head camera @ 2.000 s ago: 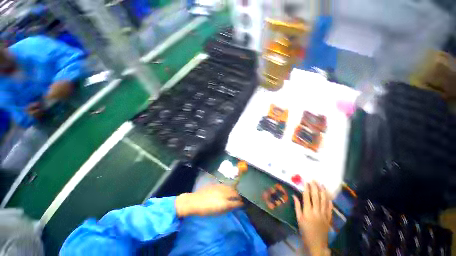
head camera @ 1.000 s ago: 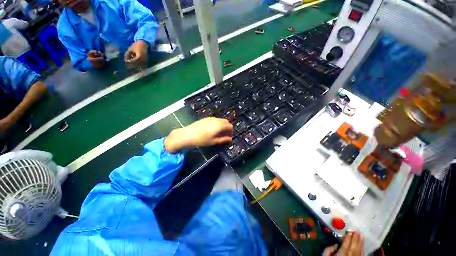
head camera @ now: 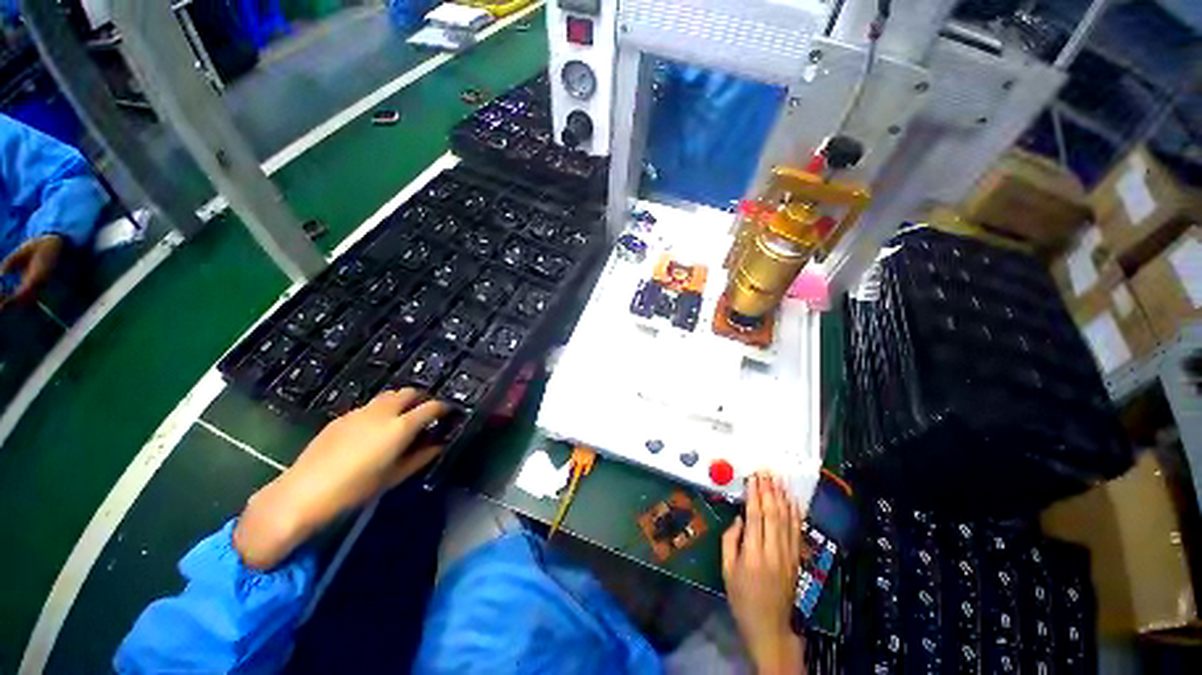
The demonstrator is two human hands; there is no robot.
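A filled black blister tray [head camera: 396,297] lies left of the press machine [head camera: 593,389]. My left hand [head camera: 363,455] is at the tray's near corner, its fingertips at the pockets; whether it holds a part is hidden. My right hand [head camera: 765,554] rests flat with fingers spread at the right front edge of the white base, beside the red button [head camera: 721,471]. The brass press head [head camera: 765,270] stands down over an orange-brown fixture [head camera: 742,330]. Another orange fixture [head camera: 680,274] with dark parts [head camera: 666,306] is to its left.
A spare fixture [head camera: 674,525], an orange-handled tool [head camera: 577,475] and white tissue [head camera: 543,475] lie before the base. Tall tray stack [head camera: 989,356] and a lit device [head camera: 817,574] are at right. The green conveyor [head camera: 132,317] curves at left; a person's hand [head camera: 33,268] is beyond.
The view has swung right. My left hand is now at the tray's near corner. The press head now stands over the right fixture. My right hand shows more fully at the base's front edge.
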